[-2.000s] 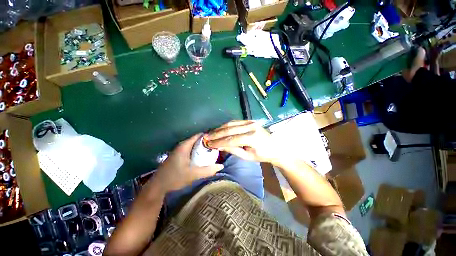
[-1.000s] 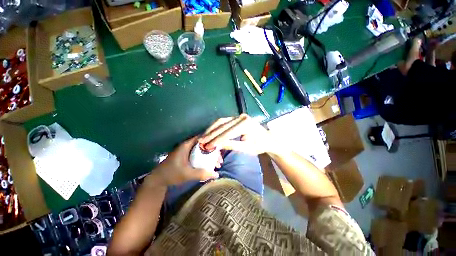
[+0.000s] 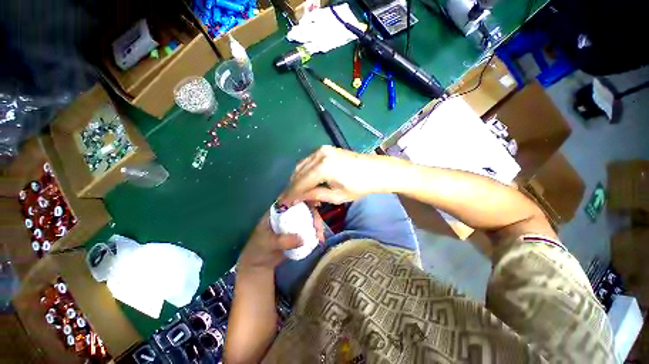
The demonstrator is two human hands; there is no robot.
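A white device housing (image 3: 297,229) is held over my lap at the bench's front edge. My left hand (image 3: 265,240) is wrapped around it from the left and below. My right hand (image 3: 329,174) is over its upper end, with the fingers bent down at the opening. A small dark reddish bit shows between the fingertips and the housing. What the right fingertips pinch is too small and blurred to tell.
On the green bench (image 3: 235,170) lie a mallet (image 3: 322,106), a black electric screwdriver (image 3: 402,62), blue-handled pliers (image 3: 391,91), small reddish parts (image 3: 229,122) and a screw tub (image 3: 194,95). Cartons line the back and left. White foam sheets (image 3: 160,274) lie left.
The view has turned and shifted left. The housing stays in my left hand. My right forearm now reaches across more level, and its fingers have moved from flat over the housing to bent at its top.
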